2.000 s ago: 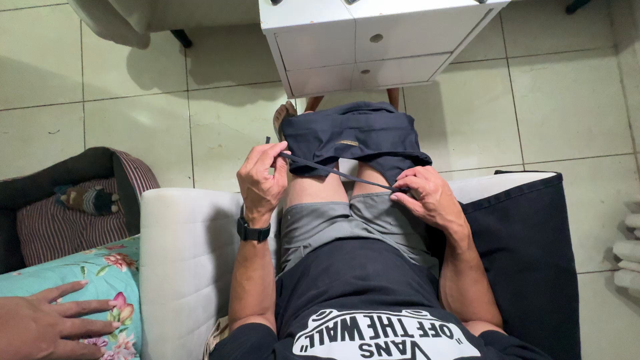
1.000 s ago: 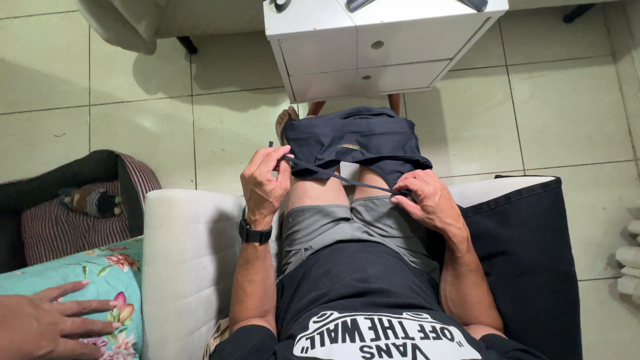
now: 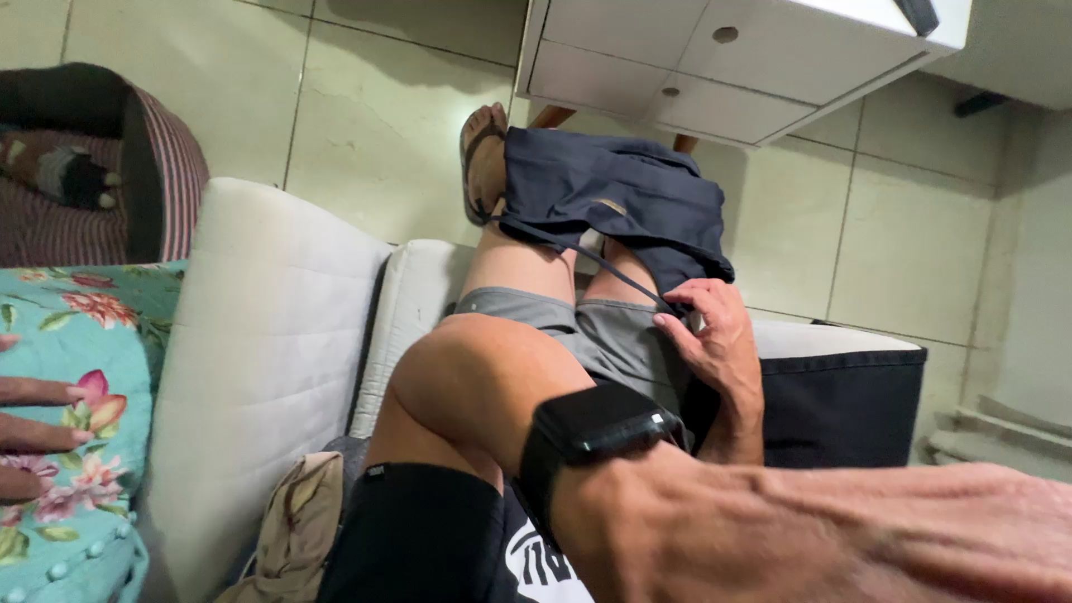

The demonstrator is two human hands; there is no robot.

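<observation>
A navy cloth item (image 3: 620,193) with a small tan tag lies over the lower legs. Its thin dark strap (image 3: 586,255) runs from beside the foot on the left down to my right hand (image 3: 716,335), whose thumb and fingers close on its end above the grey shorts (image 3: 528,306). My left hand (image 3: 854,519) is raised close to the camera, across the lower right. Its back shows, with a black watch (image 3: 603,423) at the wrist; its fingers are out of view, so what it holds is hidden.
White drawers (image 3: 745,67) on wooden legs stand ahead. A white padded seat side (image 3: 260,335) is at left, black cloth (image 3: 837,402) at right. Another person's hand (image 3: 38,414) rests on a floral cushion (image 3: 100,310), below a striped pet bed (image 3: 172,167) holding a plush toy.
My left hand has let go of the strap's left end and come up toward the camera, across to the right. That strap end now lies near the foot. My right hand remains at its end.
</observation>
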